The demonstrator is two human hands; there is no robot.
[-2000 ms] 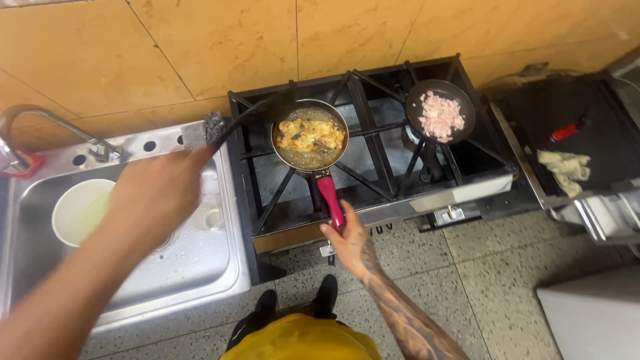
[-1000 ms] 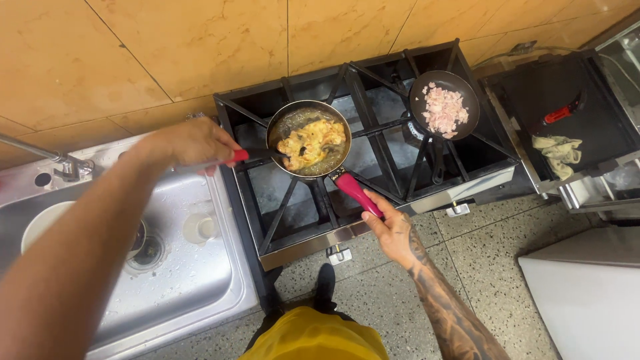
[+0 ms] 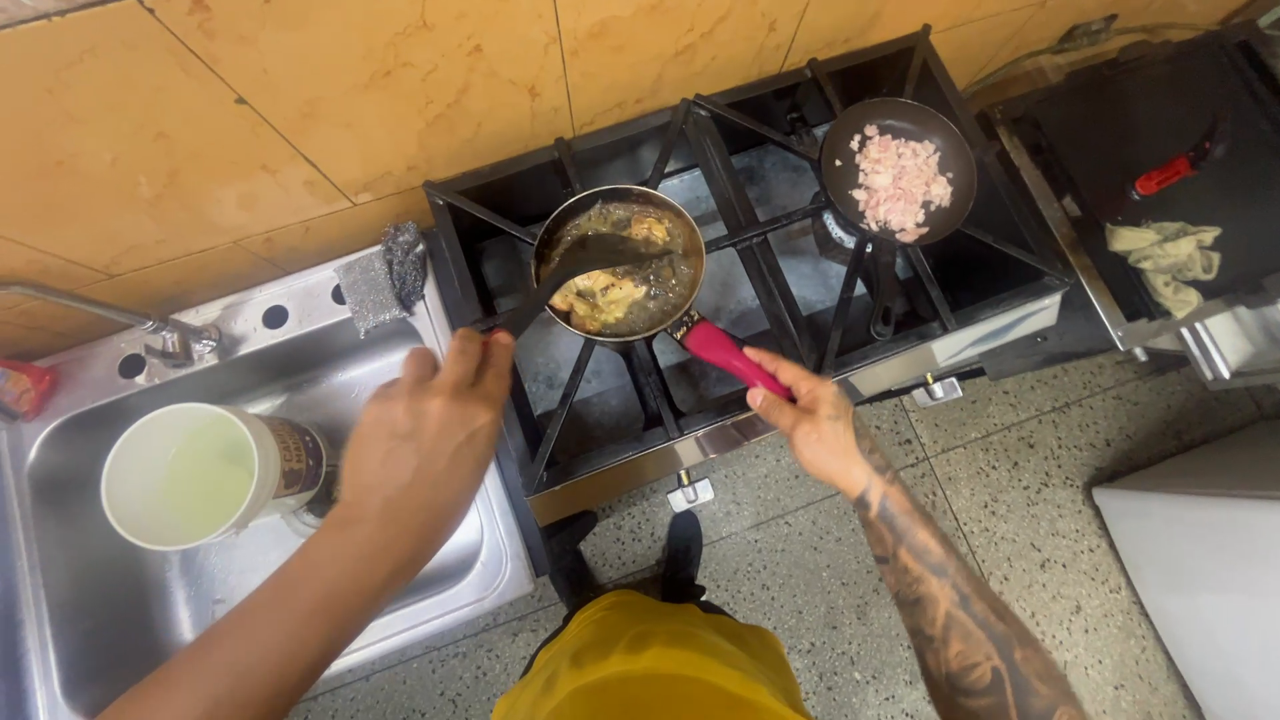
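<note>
My left hand (image 3: pixel 425 430) grips the handle of a black spatula (image 3: pixel 590 260), whose blade lies over the food in a small frying pan (image 3: pixel 697 222). Yellowish-brown pieces of food (image 3: pixel 600 298) sit in bubbling oil there. The pan rests on the left part of the gas stove, and my right hand (image 3: pixel 815 415) is closed around its dark pink handle (image 3: pixel 735 358). A second, black frying pan (image 3: pixel 945 225) stands on the right burner and holds chopped pink meat (image 3: pixel 898 185); neither hand touches it.
Left of the stove (image 3: pixel 600 485) is a steel sink (image 3: pixel 90 610) with a white bucket (image 3: pixel 190 475) of pale liquid, a faucet (image 3: pixel 180 345) and scouring pads (image 3: pixel 385 280). On the right, a griddle (image 3: pixel 1060 130) carries a red-handled tool (image 3: pixel 1165 178) and a cloth (image 3: pixel 1165 262).
The spatula, clear of the food a second ago, now reaches over it, and the food's pieces lie differently. My right hand stays on the pink handle.
</note>
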